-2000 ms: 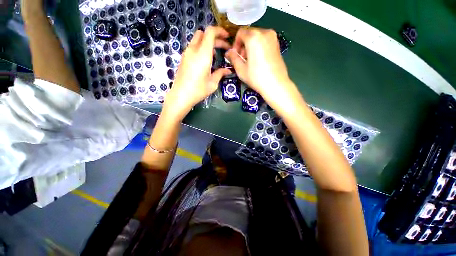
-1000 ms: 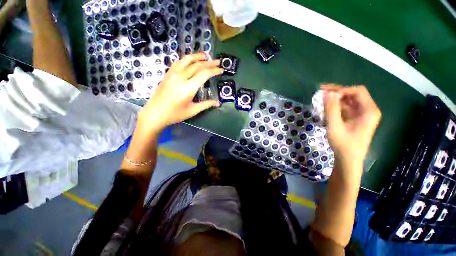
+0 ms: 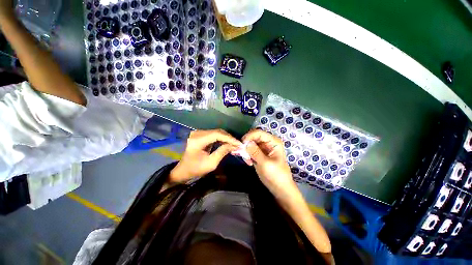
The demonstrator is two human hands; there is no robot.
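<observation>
My left hand (image 3: 203, 154) and my right hand (image 3: 266, 156) meet in front of my body, just off the bench edge. Their fingertips pinch a small crumpled white wipe (image 3: 242, 150) between them. Three black housings with pale rings stand close together on the green bench; one (image 3: 232, 65) is above the other two (image 3: 232, 94), (image 3: 251, 103). Another black housing (image 3: 277, 50) lies farther right. A clear blister tray of dark discs (image 3: 321, 147) lies to the right of my hands, near the bench edge.
A second clear disc tray (image 3: 111, 77) at left carries black housings (image 3: 138, 33). A white-topped container (image 3: 242, 11) stands by a tan block (image 3: 234, 30). A black compartment tray (image 3: 414, 207) with white pieces is at right. A black housing (image 3: 448, 72) rides the belt. A co-worker's arm (image 3: 49, 72) is at left.
My left hand left the upper housing and came down towards my body. My right hand moved left from beyond the disc tray with the wipe, joining it. The belt housing moved right and down.
</observation>
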